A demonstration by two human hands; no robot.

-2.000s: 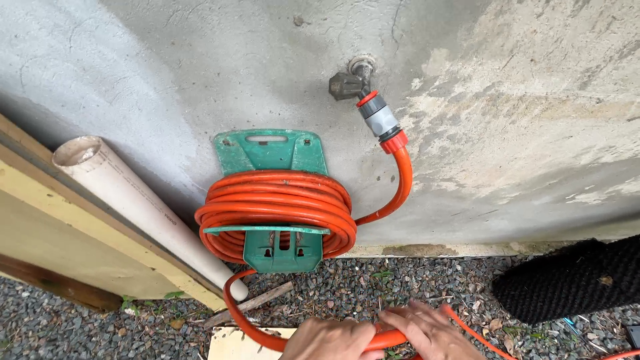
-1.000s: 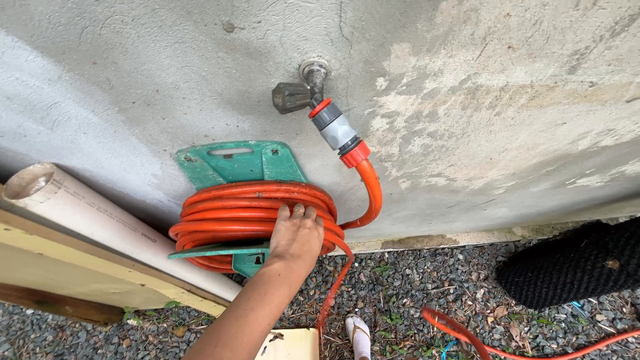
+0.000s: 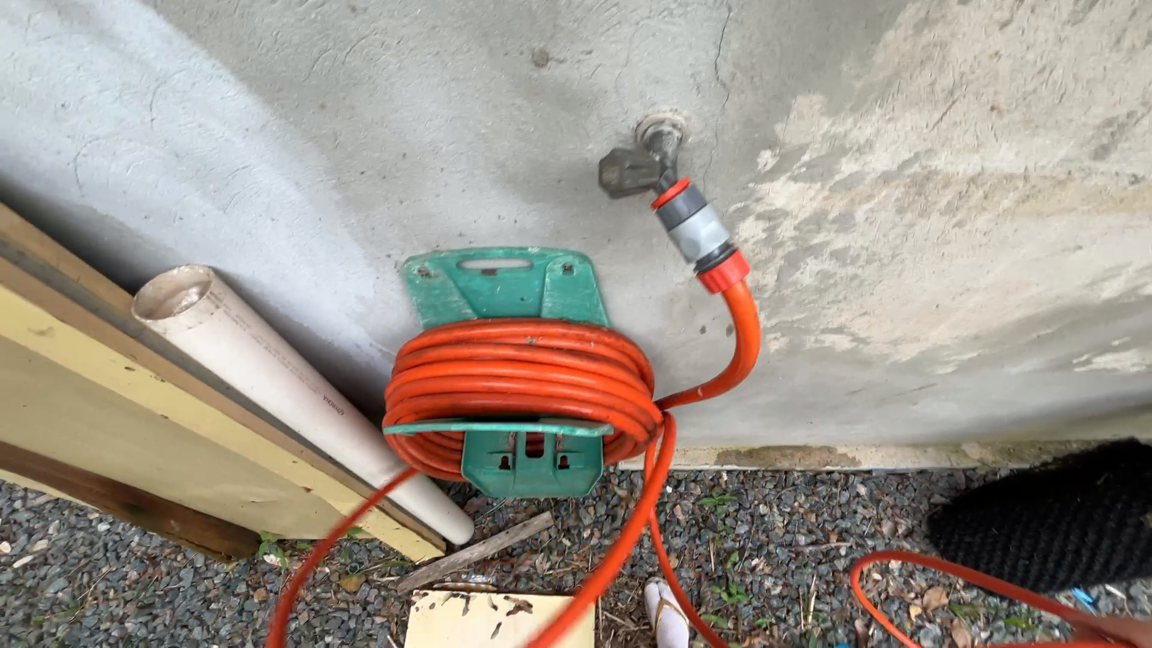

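Observation:
An orange garden hose (image 3: 522, 373) lies wound in several coils around a green plastic hose hanger (image 3: 508, 283) against the concrete wall. From the coils one length rises to a grey and orange hose connector (image 3: 697, 234) on the wall tap (image 3: 634, 169). Other lengths of hose hang down from the coils and run past the bottom edge. At the lower right edge a small, blurred part of a hand (image 3: 1102, 628) shows by a loop of hose; which hand it is and its grip cannot be told. No other hand is in view.
A white plastic pipe (image 3: 297, 387) and a wooden-framed panel (image 3: 162, 396) lean at the left. Below are gravel (image 3: 774, 540), a loose wood strip (image 3: 481, 549), a pale board (image 3: 499, 621) and a sandaled foot (image 3: 666, 616). A black ribbed object (image 3: 1053, 517) stands at the right.
Two seconds ago both hands held the hose at the bottom; one second ago a hand was on the coils. That hand has left the coils, and more hose lengths hang below the hanger.

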